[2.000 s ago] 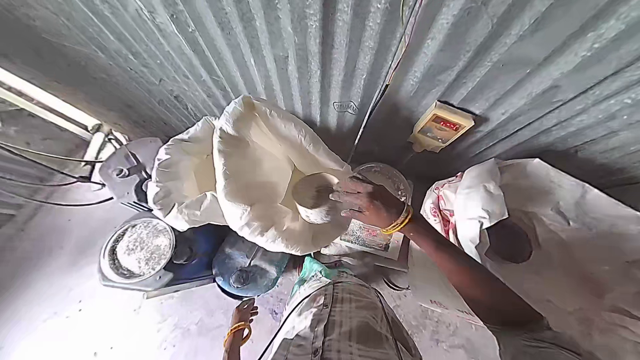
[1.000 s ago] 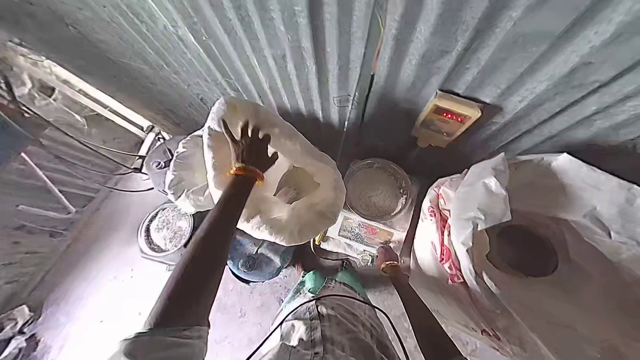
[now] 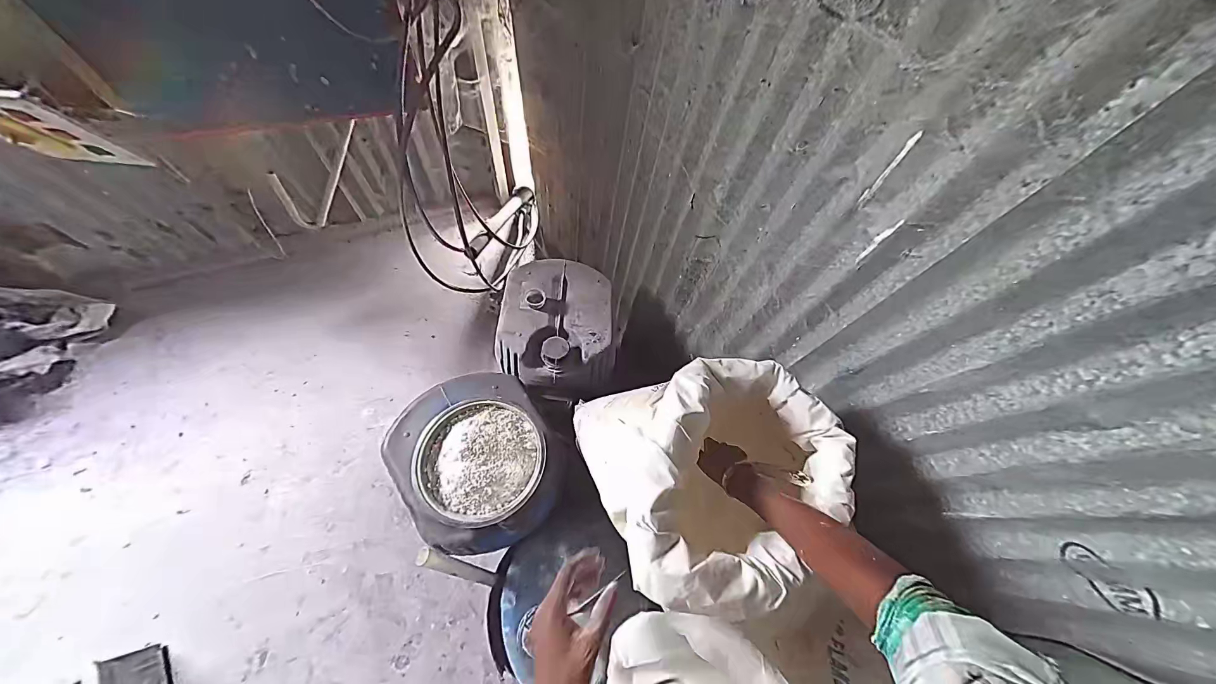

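Observation:
My right hand [image 3: 720,463] reaches down inside the rolled-open mouth of a white woven sack [image 3: 665,503]. Its fingers are dark and partly hidden, so whether they grip anything cannot be told. A bangle circles that wrist, and pale powdery material seems to line the sack's inside. My left hand [image 3: 568,622] hangs over a blue plastic drum [image 3: 522,579] at the bottom, left of the sack. It is blurred, with fingers apart and nothing clearly held. A round metal bowl [image 3: 425,475] of whitish granular or powdery material rests on another dark-blue container [image 3: 404,456].
A grey plastic jerrycan [image 3: 589,294] stands behind the bowl. Black cables [image 3: 408,190] hang from a pale pipe at the top. Corrugated metal sheeting [image 3: 950,285] walls the right side. More white sack fabric [image 3: 684,655] lies at the bottom edge; a dusty floor [image 3: 228,456] spreads left.
My left hand, spread over the sack one second ago, is now beside it over the drum. My right hand has moved from near the floor scale into the sack. The view has turned left.

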